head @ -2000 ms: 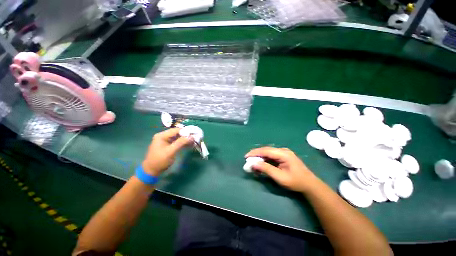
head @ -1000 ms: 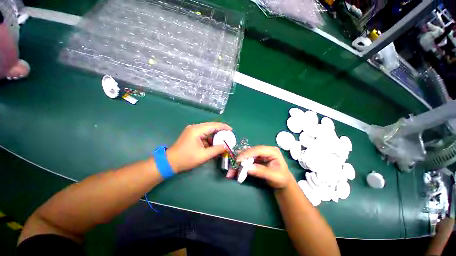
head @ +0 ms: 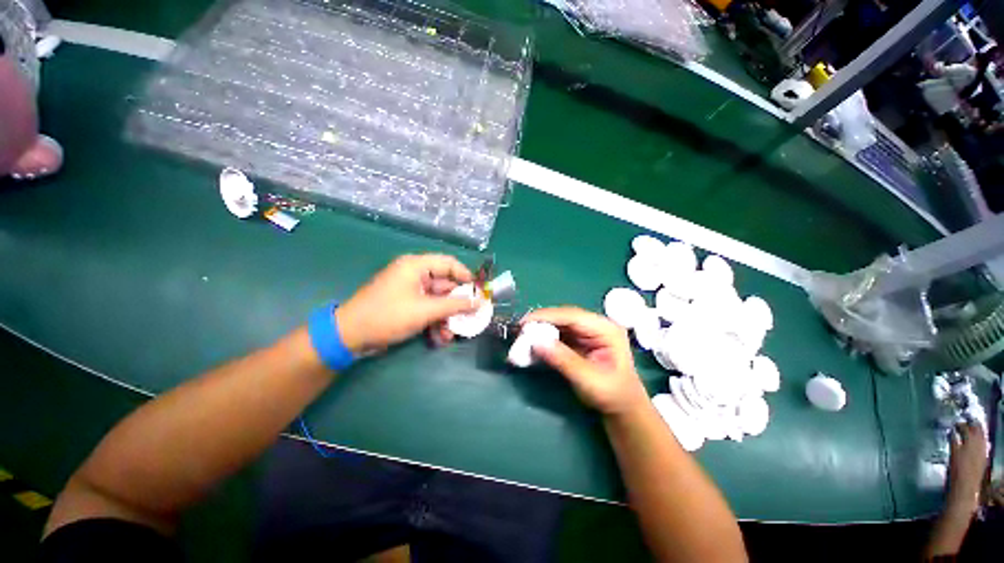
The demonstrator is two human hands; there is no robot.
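My left hand (head: 413,299) wears a blue wrist band and holds a white round housing (head: 470,316). A silver-white battery (head: 502,287) with a yellowish end stands out from the housing's upper side. My right hand (head: 589,352) holds a white round cover (head: 534,343) between thumb and fingers, just right of the housing. Tiny silvery metal parts (head: 509,323) show between the two hands; whether they lie on the bench is unclear. Another white housing (head: 238,192) with wires and a battery (head: 282,219) lies on the green bench at left.
A pile of white round covers (head: 705,341) lies at right, with one round piece (head: 826,392) beyond it. Clear plastic trays (head: 341,110) lie at upper left. A pink fan part (head: 33,154) is at far left. A clear bag (head: 875,308) and another person's arm (head: 966,484) are at right.
From one second ago, the housing in my left hand has turned, its battery now pointing up instead of down. Earlier my hands were apart; they have come together and the view has shifted right.
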